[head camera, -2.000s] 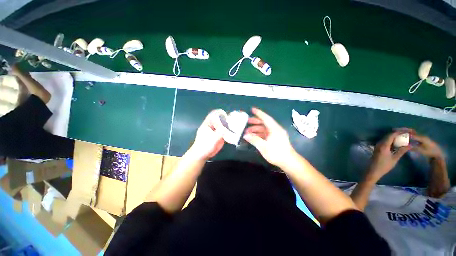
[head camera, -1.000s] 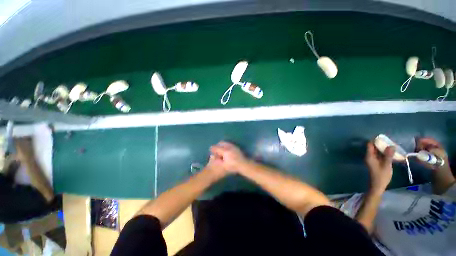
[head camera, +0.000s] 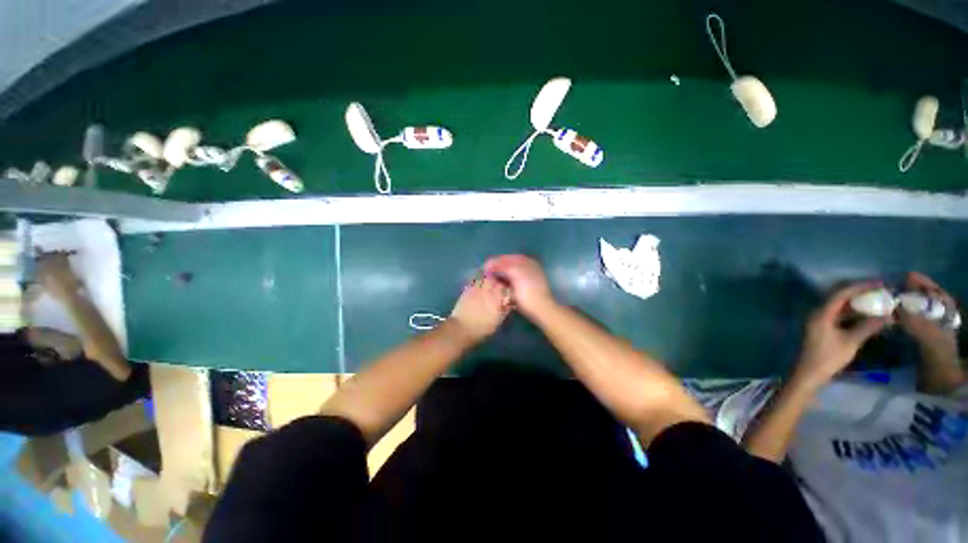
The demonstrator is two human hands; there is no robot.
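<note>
My left hand and my right hand are together over the green bench, near its middle. Their fingers are closed around something small that they mostly hide. A thin pale strap loop sticks out to the left of my left hand. The held item itself cannot be made out. A crumpled white tissue lies on the bench to the right of my hands.
Beyond the pale rail, the green belt carries several cream casings with straps and patterned cylinders. At right a person's hands hold a white unit. Another person is at left. Cartons stand below left.
My hands, apart around a pale piece two seconds ago, are now together. The pale loop shows at their left. The person at right has brought the unit's two parts closer together.
</note>
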